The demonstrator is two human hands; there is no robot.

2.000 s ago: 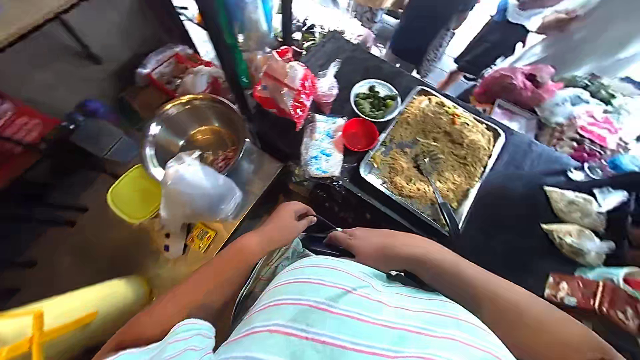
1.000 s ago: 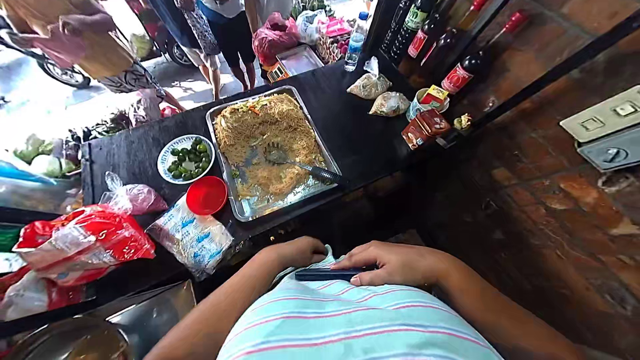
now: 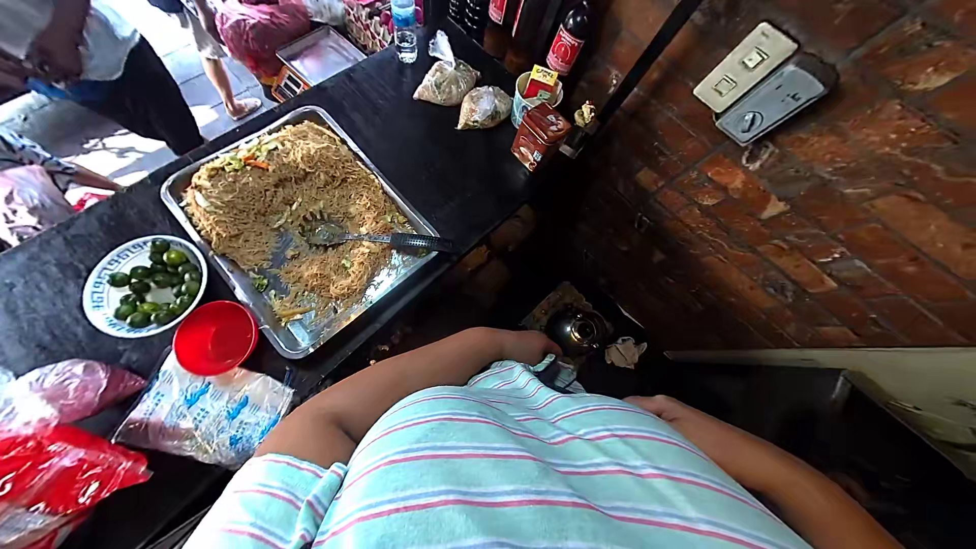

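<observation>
My left hand (image 3: 528, 347) is at the front of my striped shirt (image 3: 488, 457), by its lower hem; its fingers are partly hidden and any hold is unclear. At the right side of the shirt rests my right hand (image 3: 657, 406), its fingers mostly out of sight behind the cloth. A dark item (image 3: 555, 374) shows at the hem between the hands. Ahead on the black counter lies a metal tray (image 3: 293, 345) of cooked noodles (image 3: 305, 206) with a slotted serving spoon (image 3: 381, 239) in it. Beside the tray are a plate of small green citrus fruits (image 3: 156, 282) and a red bowl (image 3: 216, 338).
Bags of food (image 3: 450, 80), a carton (image 3: 540, 136) and bottles (image 3: 568, 38) stand near the brick wall (image 3: 839, 191), which bears a switch plate (image 3: 746, 69). Plastic packs (image 3: 206, 412) lie at left. A metal pot (image 3: 581, 331) sits low beyond my hands. People stand across the counter (image 3: 38, 267).
The view has swung far to the right. My hands, close together at my waist a second ago around a dark flat item, are now farther apart.
</observation>
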